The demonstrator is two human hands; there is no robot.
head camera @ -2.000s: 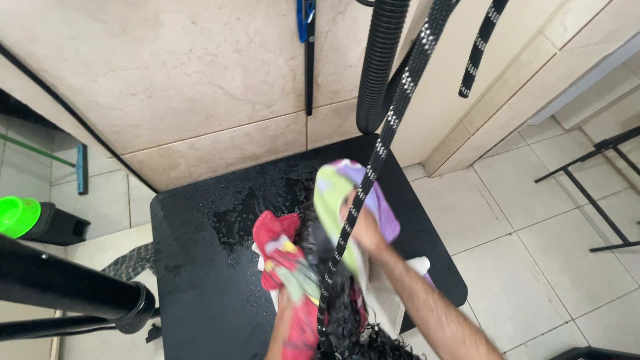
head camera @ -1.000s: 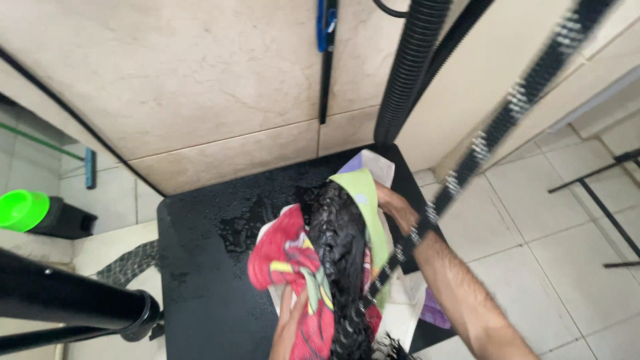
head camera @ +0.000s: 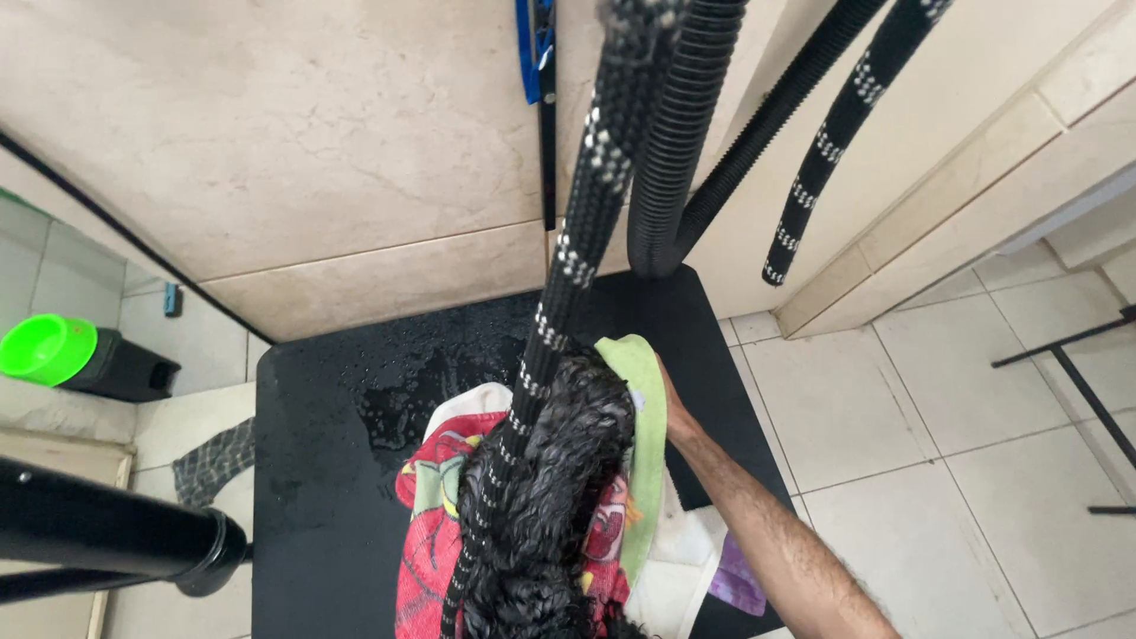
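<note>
A wet, black, curly-coated animal, probably a dog (head camera: 550,470), is on a black table (head camera: 319,444), its head not clearly seen. A patterned red towel (head camera: 426,541) lies along its left side. My right hand (head camera: 676,410) is on its right side, against a green towel (head camera: 652,426) that lies along the coat; the fingers are mostly hidden behind the cloth. White cloth and a purple cloth (head camera: 737,577) hang below my right forearm. A black-and-white braided rope (head camera: 568,257) runs down across the animal. My left hand is not in view.
Water wets the tabletop left of the animal. Black corrugated hoses (head camera: 683,133) hang at the table's far edge by the tiled wall. A black metal arm (head camera: 106,524) juts in from the left. Beyond it are a bright green bowl (head camera: 49,349) and a black bin (head camera: 120,364).
My left hand was at the red towel one second ago and has gone out of view. The green towel remains at the animal's right side with my right hand.
</note>
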